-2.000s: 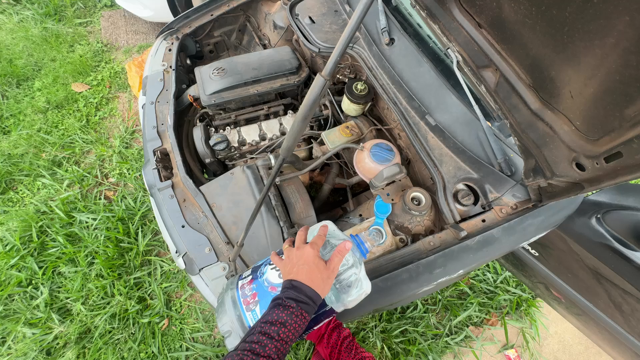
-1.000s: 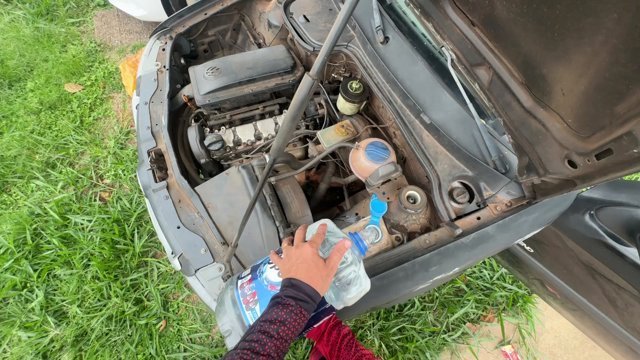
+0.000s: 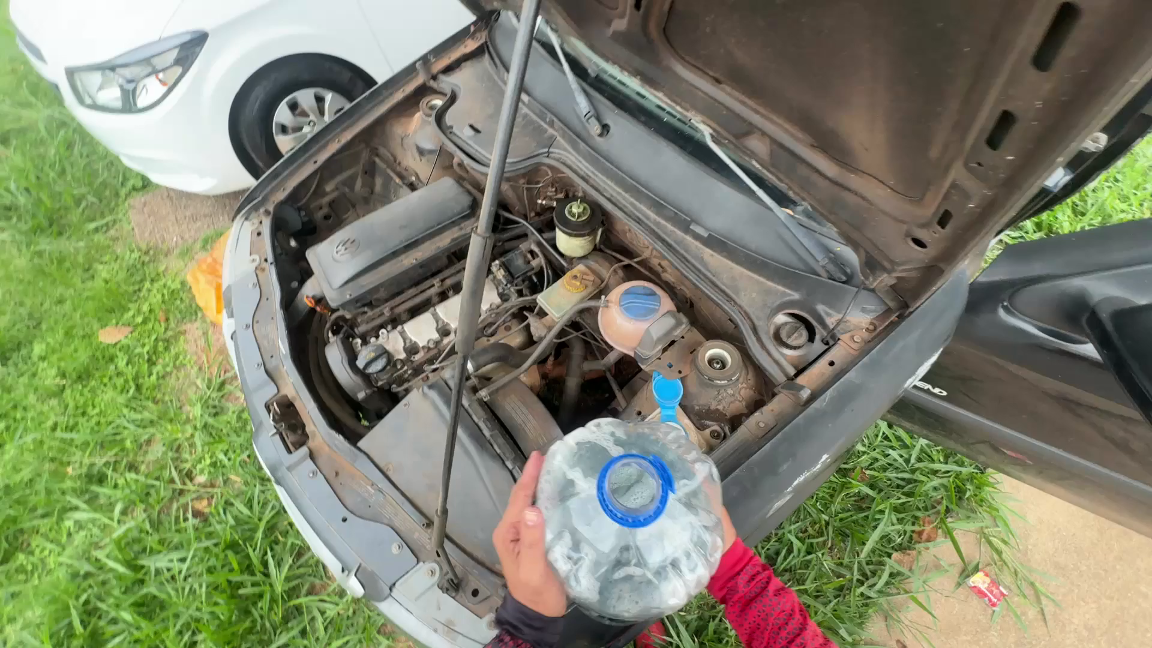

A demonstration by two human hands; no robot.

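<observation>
A large clear plastic water bottle (image 3: 621, 558) stands roughly upright between my hands, its blue-rimmed mouth uncapped and facing up at me. My left hand (image 3: 529, 544) grips its left side. My right hand (image 3: 723, 522) is against its right side, mostly hidden behind the bottle. The blue flip cap (image 3: 667, 391) hangs open beyond the neck. Just past it, in the engine bay, sits the round coolant expansion tank (image 3: 621, 317) with its blue lid (image 3: 639, 302) on. The brake fluid reservoir (image 3: 572, 286) and the power steering reservoir (image 3: 577, 225) are farther back.
A hood prop rod (image 3: 477, 270) crosses the bay, holding up the raised hood (image 3: 810, 99). The engine cover (image 3: 391, 238) lies left of it. The front fender (image 3: 846, 423) borders the bay near an open car door (image 3: 1035, 360). A white car (image 3: 216, 117) is parked beyond.
The bottle has gone from tilted on its side to upright, its mouth now toward me. My right hand has come into view at its right side. The view has shifted, showing the white car.
</observation>
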